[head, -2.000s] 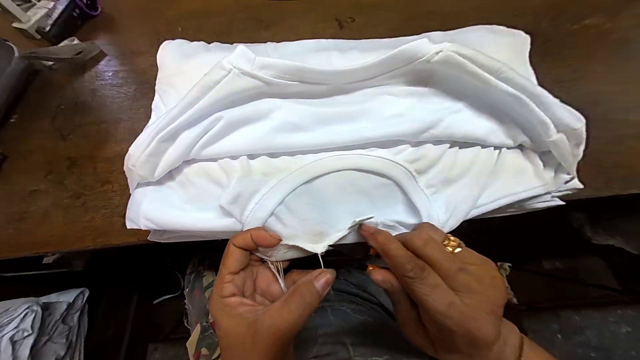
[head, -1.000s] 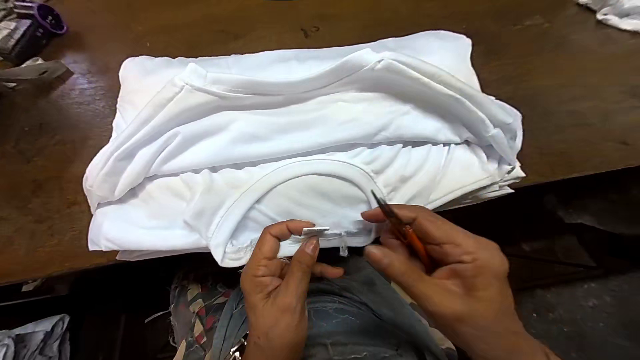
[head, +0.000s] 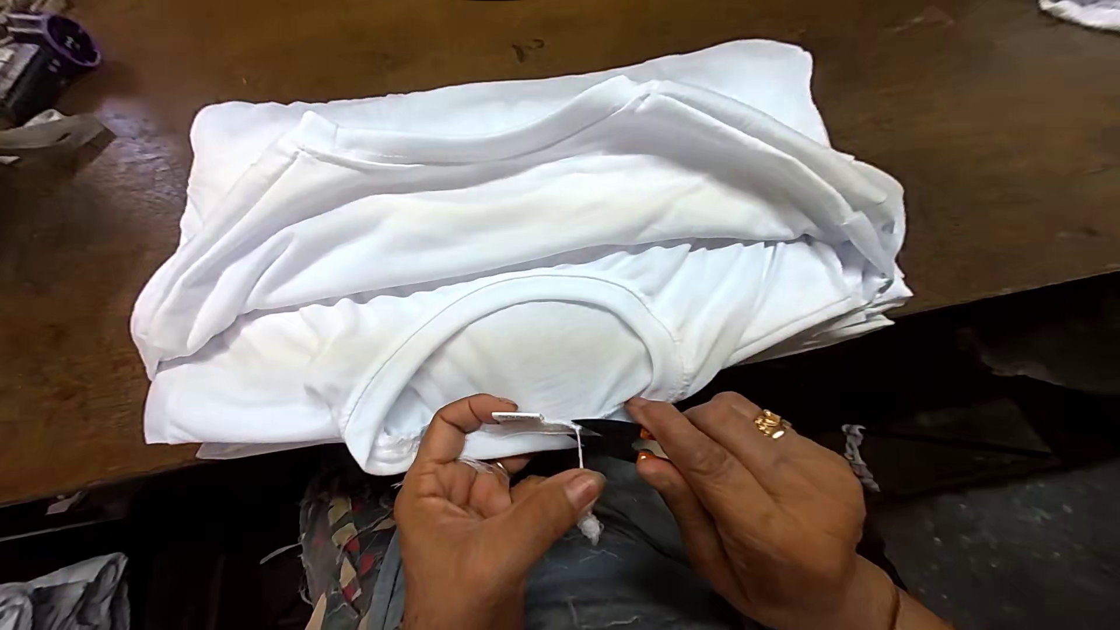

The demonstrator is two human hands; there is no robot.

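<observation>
A stack of white shirts (head: 490,210) lies along the near side of the table, the ribbed round neckline (head: 516,284) of one facing me. My left hand (head: 490,507) holds that collar's near edge, beside a small white label (head: 516,417) that bears writing. From the collar a white thread (head: 580,451) hangs down to a fluffy tuft (head: 590,527) by my left thumb. My right hand (head: 752,499), with a gold ring, grips small thread snips (head: 612,437) with orange on the handles. Their dark blades point left and meet the thread at the collar; the palm hides most of the handles.
The brown wooden table (head: 980,157) runs across the view. At its far left are a purple ring-shaped object (head: 72,39) and a strip of pale material (head: 52,133). White cloth (head: 1085,10) shows at the top right. Grey cloth (head: 66,595) lies low on the left.
The snips, held away from the thread a second ago, have moved left so their blades meet it at the collar. The left hand still holds the collar by the label.
</observation>
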